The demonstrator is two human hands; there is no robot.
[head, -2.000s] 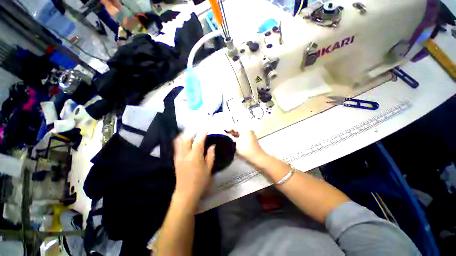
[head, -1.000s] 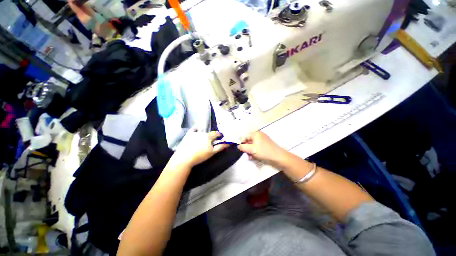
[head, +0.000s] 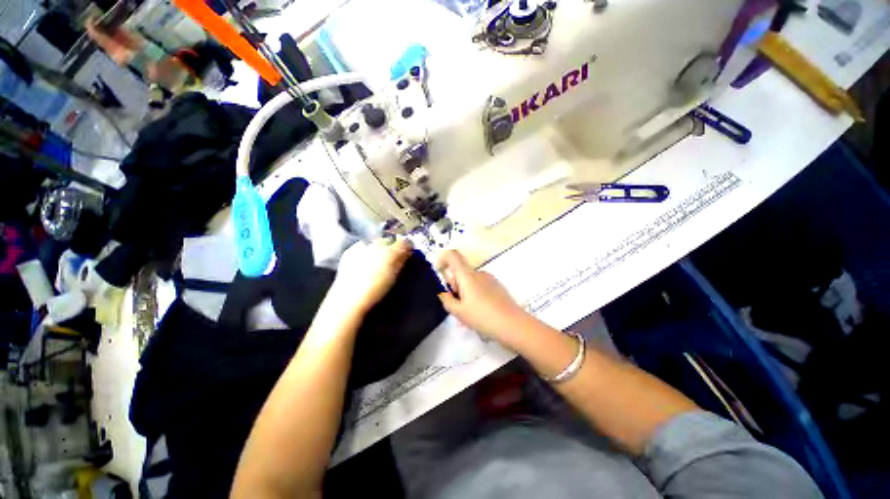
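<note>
The black garment body (head: 234, 365) lies in a heap left of the needle, with pale grey panels (head: 210, 261) crossed by black stripes. My left hand (head: 376, 268) grips the cloth just in front of the presser foot (head: 437, 226). My right hand (head: 473, 292) pinches the garment's black edge to the right of my left hand, near the front of the needle area. Both hands are bare, with a bracelet on the right wrist. The cloth between the fingers is small and overexposed, so its exact fold cannot be told.
The cream sewing machine (head: 605, 78) stands behind, its blue lamp (head: 253, 229) hanging left of the head. A white piece (head: 512, 185) lies on the bed. Two snips (head: 625, 193) lie right. A printed ruler (head: 625, 244) runs along the front edge. Black cloth (head: 185, 166) is piled behind left.
Both hands have moved with the black edge up to the presser foot. Earlier they held it apart from the foot, nearer the table's front edge. The camera view has shifted.
</note>
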